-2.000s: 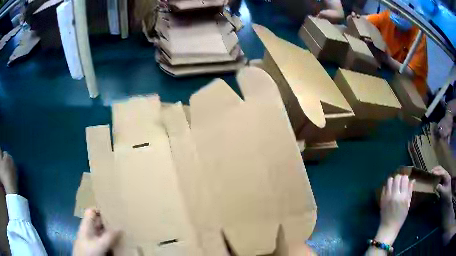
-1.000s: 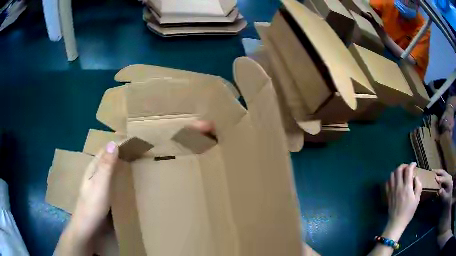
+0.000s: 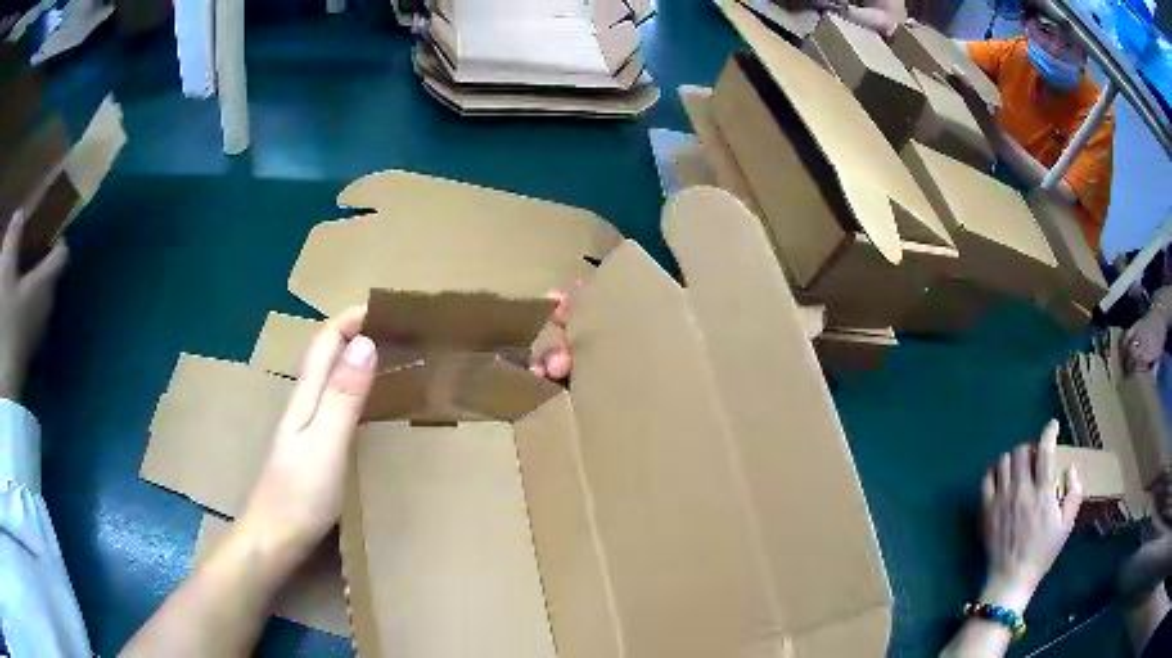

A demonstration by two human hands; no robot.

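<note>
A partly folded mailer box [image 3: 443,540] lies before me, its far side walls raised and its far roll-over end panel [image 3: 456,318] standing up. Its lid panel [image 3: 733,450] is spread out to the right. My left hand [image 3: 302,450] grips the far left corner of the box, thumb at the end panel. My right hand [image 3: 557,341] shows only as fingertips at the far right corner; the rest is hidden behind the cardboard. Flat box blanks [image 3: 206,431] lie underneath, on the table.
Open-lidded boxes [image 3: 797,167] stand back right, beside closed boxes [image 3: 983,212]. Partly folded blanks [image 3: 527,97] are stacked across the table. Other people's hands work at the left [image 3: 28,302] and right [image 3: 1028,508]. A person in orange [image 3: 1047,109] is back right.
The flat blank has gained raised far walls, and its end panel has risen. My left hand has moved up to the far corner. Another person's hand with cardboard has appeared at the left.
</note>
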